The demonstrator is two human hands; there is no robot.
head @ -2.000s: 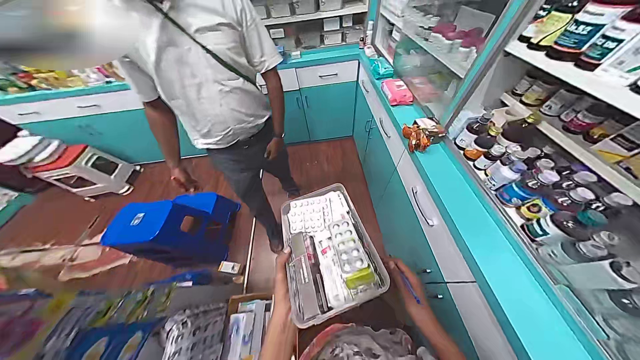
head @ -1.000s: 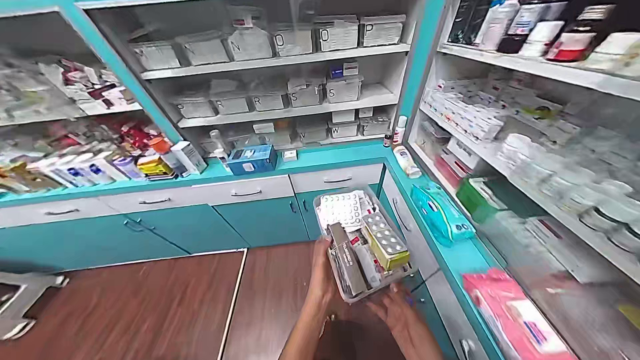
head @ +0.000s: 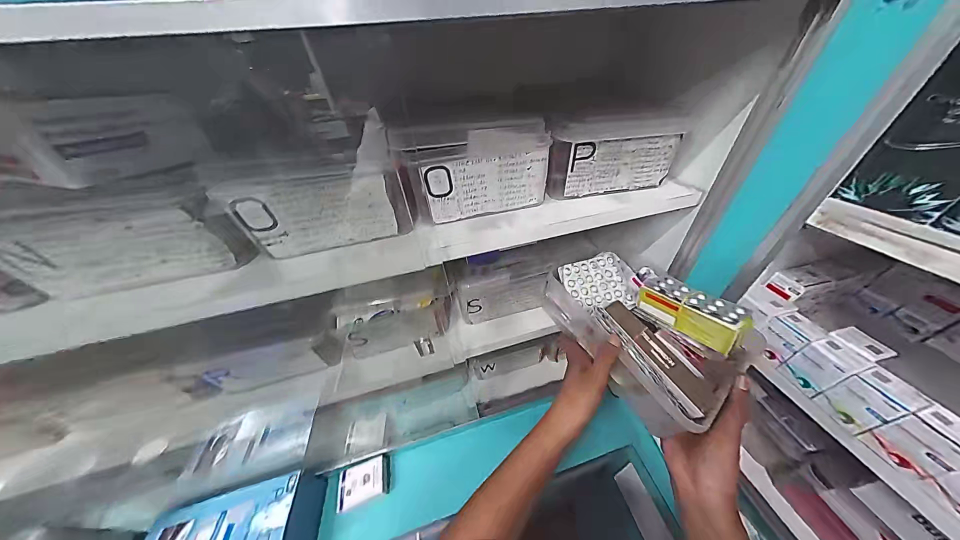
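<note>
A clear plastic box (head: 645,394) is held tilted in front of the shelves at the right. My left hand (head: 589,371) grips its left side, the thumb over the rim. My right hand (head: 709,450) holds the lower right corner from below. Inside the box lie blister packs of white tablets (head: 598,280), a brown medicine carton (head: 664,364) and a yellow carton (head: 709,324) with silvery blister packs on top. Lettered plastic bins stand behind, among them one marked O (head: 487,180), one marked P (head: 622,163) and one marked S (head: 510,294).
A sliding glass pane (head: 225,322) covers the left shelves. Below runs a turquoise counter (head: 427,469) with a small white box (head: 363,484) and a blue carton (head: 232,510). A turquoise post (head: 780,157) divides these shelves from the right-hand ones, which hold medicine cartons (head: 862,382).
The view has turned and come close to the lettered bins. The held box is now raised in front of the shelves; both hands still hold it. The person seen earlier is out of view.
</note>
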